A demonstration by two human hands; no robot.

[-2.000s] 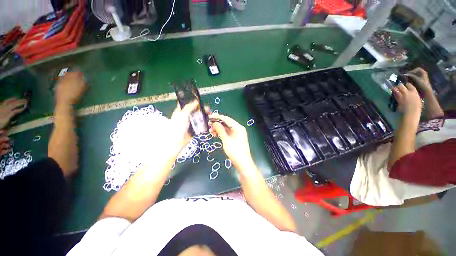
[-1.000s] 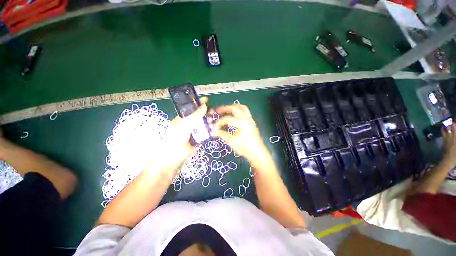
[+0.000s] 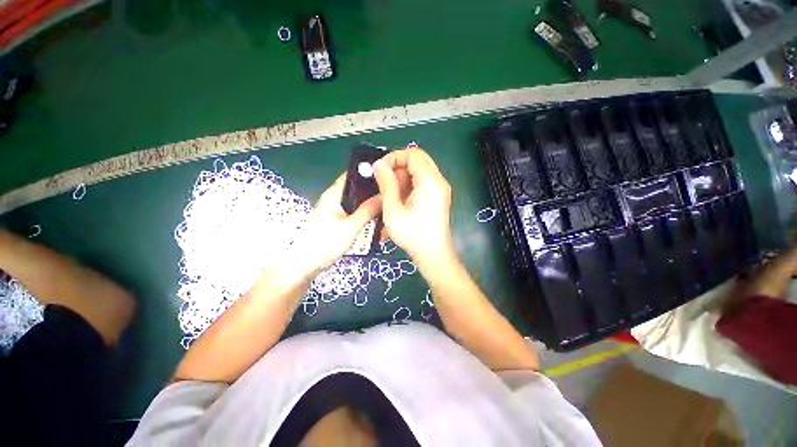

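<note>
A black handheld unit (image 3: 356, 185) is held over the green bench in front of me. My left hand (image 3: 330, 225) is closed around its lower part, and a white label shows below the fingers. My right hand (image 3: 414, 194) is at the unit's upper face. Its thumb and fingertips are together beside a small pale round spot (image 3: 365, 168); I cannot tell if they pinch it or it lies on the unit. A large heap of white rings (image 3: 232, 249) lies left of my hands, with loose rings (image 3: 349, 278) below them.
Stacked black blister trays (image 3: 625, 209) lie at the right. Beyond the pale marked strip (image 3: 262, 140), a black unit (image 3: 316, 51) lies on the green belt beside a ring, with several more at upper right. Other people's arms show at both sides.
The held unit is turned more upright, and my right hand has moved up from its lower label to its upper face. The view has shifted, with the belt units higher in it.
</note>
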